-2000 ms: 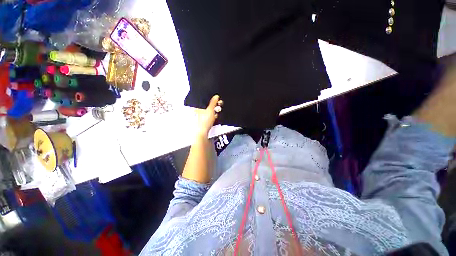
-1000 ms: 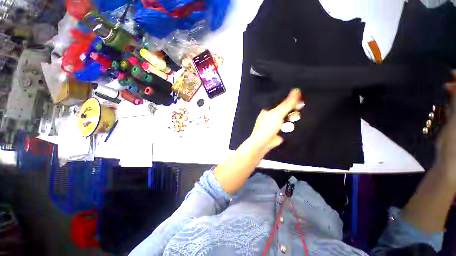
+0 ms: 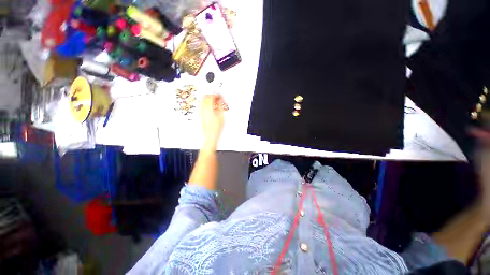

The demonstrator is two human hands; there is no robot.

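Observation:
A large black fabric panel (image 3: 333,64) lies on the white tabletop in front of me. A short row of three gold buttons (image 3: 297,106) lies near its lower left part. My left hand (image 3: 213,107) is at the small scattered buttons left of the panel, fingertips down on the table; it is blurred and I cannot tell if it holds a button. Loose gold buttons (image 3: 186,99) lie just left of it. My right hand (image 3: 481,134) is blurred and cut off at the right edge, near a second black piece with gold buttons (image 3: 480,103); its grip cannot be told.
A smartphone (image 3: 219,37) lies beside a bag of gold buttons (image 3: 192,52), with a black disc (image 3: 210,77) below. Thread cones (image 3: 126,40) and a yellow reel (image 3: 81,99) stand at left. An orange-brown object (image 3: 425,13) lies at upper right. The table edge runs before my body.
My left hand has moved left from over the black panel to the loose buttons. The panel now lies flat with three gold buttons showing on it. My right hand stays at the right edge.

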